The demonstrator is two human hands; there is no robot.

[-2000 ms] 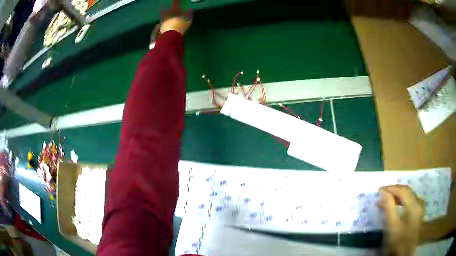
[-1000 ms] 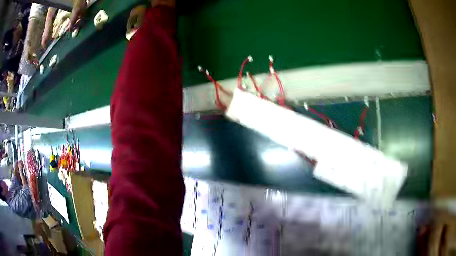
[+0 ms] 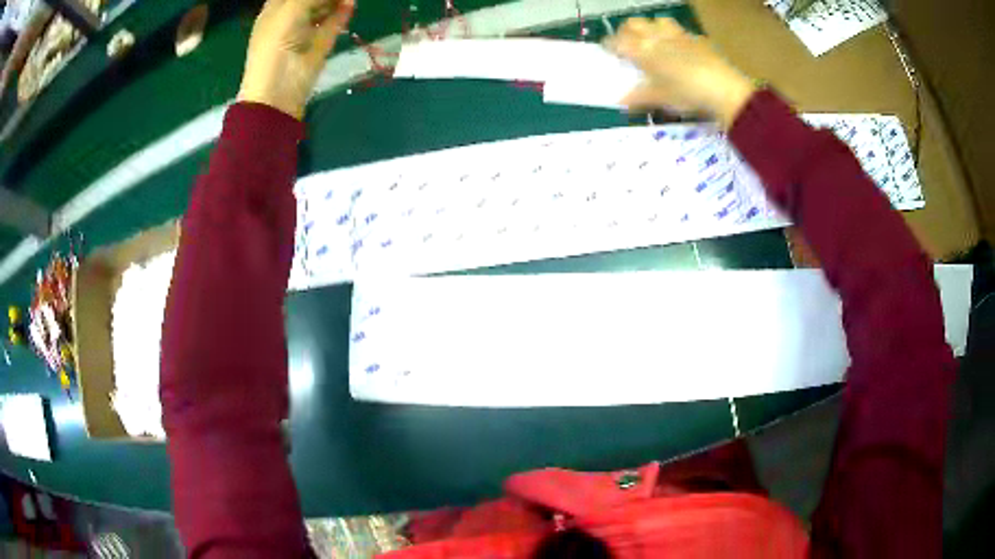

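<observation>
My left hand (image 3: 292, 49) is at the top edge, left of the white strip, its fingers bent; whether it holds anything is unclear. My right hand (image 3: 679, 68) is blurred, over the right end of the white strip (image 3: 491, 59); its grip is not clear. Red lead wires (image 3: 376, 49) stick out from the strip's far side. The adhesive sheet with blue print (image 3: 491, 197) lies nearer me, partly under my right sleeve. A plain white glossy liner (image 3: 600, 339) lies closest to my body.
An open cardboard box (image 3: 96, 349) of small white pieces is at left, partly behind my left sleeve. Red and yellow parts (image 3: 52, 311) lie beyond it. Brown cardboard (image 3: 753, 44) with printed paper (image 3: 829, 22) is at right. Pale housings (image 3: 120, 44) lie at upper left.
My left hand has come back from the far side into view. My right hand has moved up to the white strip's right end. The view has tilted down towards my body.
</observation>
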